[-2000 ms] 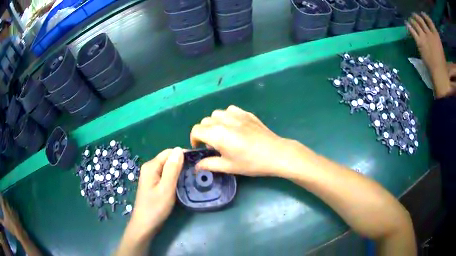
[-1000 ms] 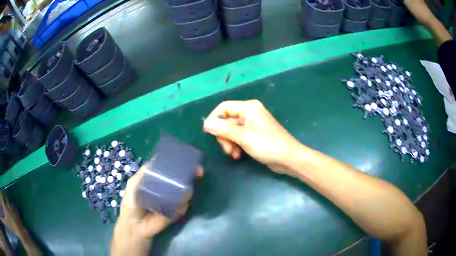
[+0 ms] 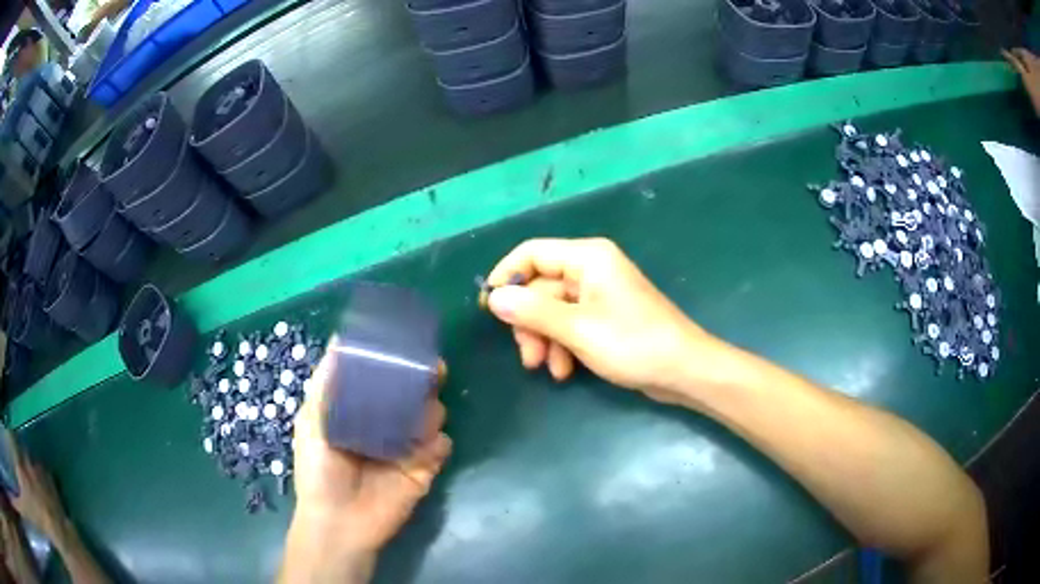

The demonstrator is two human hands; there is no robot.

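My left hand (image 3: 371, 491) grips a dark grey housing (image 3: 382, 382), raised above the green bench and slightly blurred. Its smooth outer side faces the camera and its inside is hidden. My right hand (image 3: 593, 314), to the right of the housing and apart from it, pinches a small dark insert (image 3: 500, 285) between thumb and fingers. The left insert pile (image 3: 257, 394), small dark parts with white dots, lies on the bench beside my left hand.
The right insert pile (image 3: 918, 245) lies at right near a white sheet (image 3: 1021, 183). A single housing (image 3: 154, 334) leans by the green edge (image 3: 547, 177). Stacked housings (image 3: 479, 57) stand beyond it. A blue bin (image 3: 165, 46) is far left. Other people's hands show at both sides.
My left hand has lifted and turned the housing from its open side to its outer side. My right hand has left the housing and now holds a small insert. The right neighbour's hand has moved away.
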